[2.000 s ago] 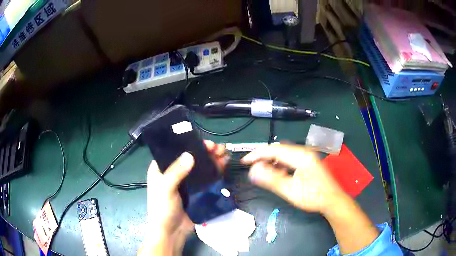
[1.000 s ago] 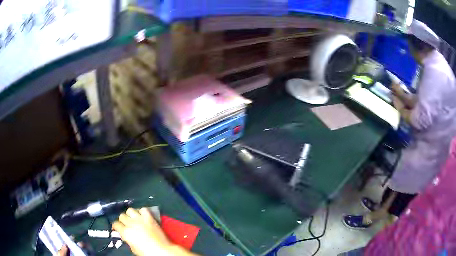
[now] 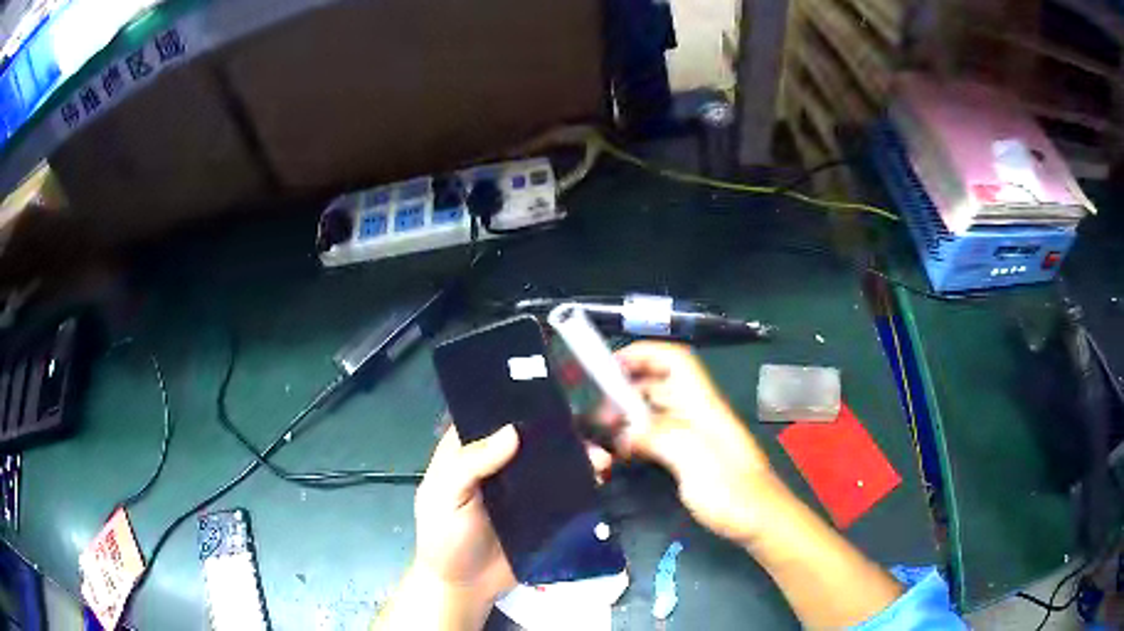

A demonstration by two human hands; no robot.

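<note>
My left hand [image 3: 462, 512] holds a black glossy phone or display slab [image 3: 524, 450], its thumb on the face. The slab has a white label near its far end and a white dot near its near end. My right hand [image 3: 690, 431] grips a pale, long, blurred thing [image 3: 602, 364] beside the slab's right edge; a dark reddish patch shows beside it. I cannot tell what it is. A crumpled white cloth [image 3: 561, 606] lies partly under the slab's near end. A light-blue scrap [image 3: 667, 579] lies right of it.
Behind are a power strip [image 3: 407, 219], power adapter [image 3: 392, 333] and black cylindrical tool [image 3: 703, 323]. Right are a clear block [image 3: 799, 394], red card [image 3: 851, 468] and blue power unit [image 3: 992, 265]. A pale patterned part [image 3: 232, 579] and cables lie left.
The view swung right to a neighbouring bench and person, then back. Against two seconds ago, my right hand now grips a pale thing, and the white marker no longer shows lying on the mat.
</note>
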